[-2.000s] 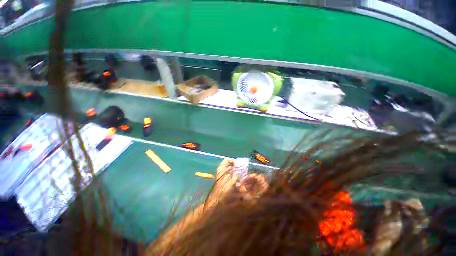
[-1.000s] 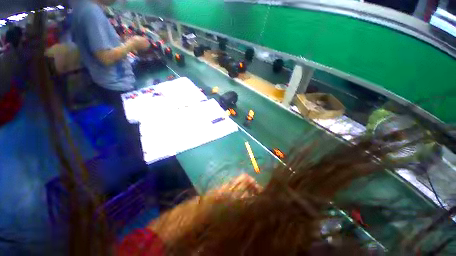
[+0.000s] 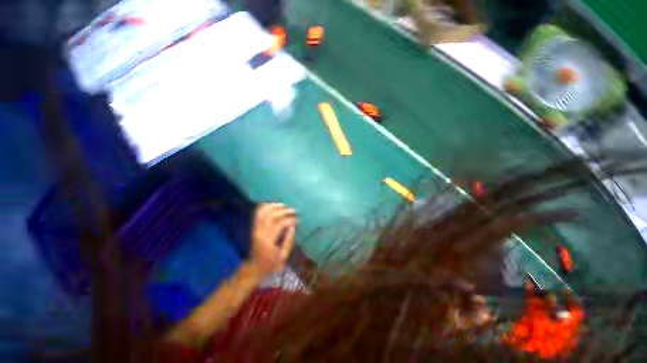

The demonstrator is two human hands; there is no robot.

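My left hand (image 3: 273, 237) is raised over the green surface's near edge, its fingers loosely curled with a gap beside the thumb and nothing visible in it. My right hand (image 3: 474, 309) is small, blurred and mostly hidden behind hair, left of a red-orange heap (image 3: 546, 327); its grip cannot be made out. A long yellow-orange strip (image 3: 335, 129) and a shorter one (image 3: 399, 189) lie on the green surface (image 3: 284, 159). A black-and-orange piece (image 3: 369, 110) lies by the pale dividing line.
White trays (image 3: 198, 85) lie at the upper left. A blue crate (image 3: 191, 259) stands below bench level. More black-and-orange pieces (image 3: 315, 35) lie along the belt (image 3: 440, 120). A green fan (image 3: 566, 76) stands on the shelf at the upper right. Hair crosses the lower view.
The view has swung down and right from a second ago. The coworker is out of the picture. My left hand now shows clearly, and the short strip and red-orange heap are visible again.
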